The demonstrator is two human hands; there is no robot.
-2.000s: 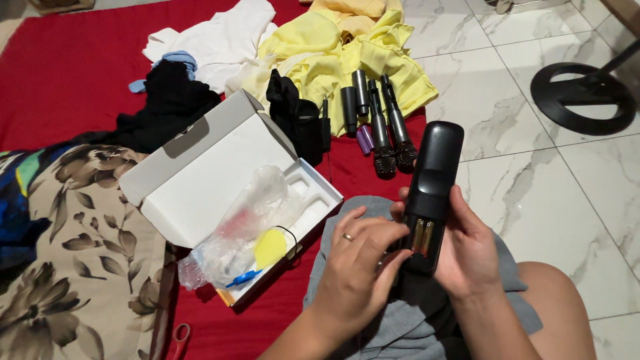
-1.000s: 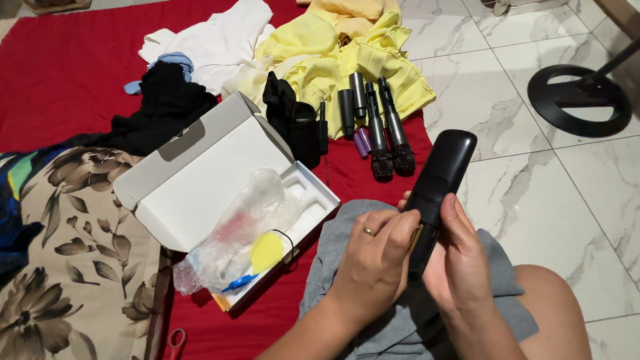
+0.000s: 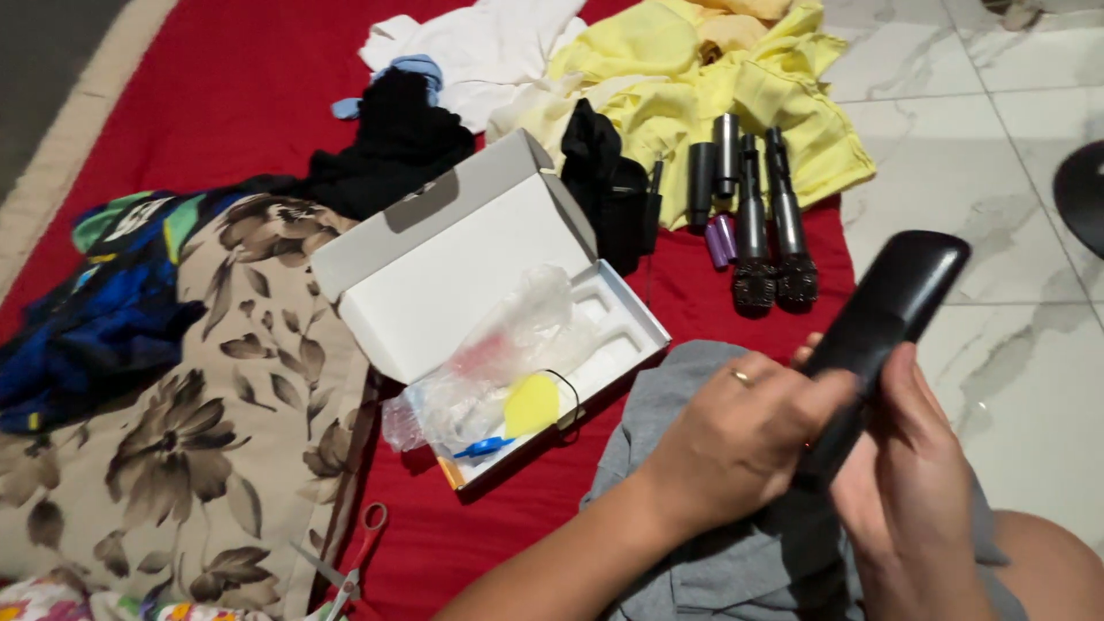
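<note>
A black remote control (image 3: pixel 888 302) is tilted in front of me, its plain back side facing up. My right hand (image 3: pixel 906 466) holds it from the right, the thumb along its edge. My left hand (image 3: pixel 742 431), with a ring on one finger, is on its lower left part, fingers over the battery end; the fingers and some blur hide the compartment. Two microphones (image 3: pixel 753 233) with dark heads lie beyond, beside dark cylindrical covers (image 3: pixel 700 185) and purple batteries or small cylinders (image 3: pixel 718 241).
An open white box (image 3: pixel 466 285) holds plastic wrap (image 3: pixel 517 336), a yellow piece and a blue one. Red-handled scissors (image 3: pixel 349 578) lie at the bottom left. Floral fabric (image 3: pixel 172 431), a black cloth (image 3: pixel 401 138) and yellow clothes (image 3: pixel 681 60) surround it on red cloth; grey cloth covers my lap.
Two seconds ago the remote's open compartment showed batteries; now my left hand covers that end. The remote has tilted to the right.
</note>
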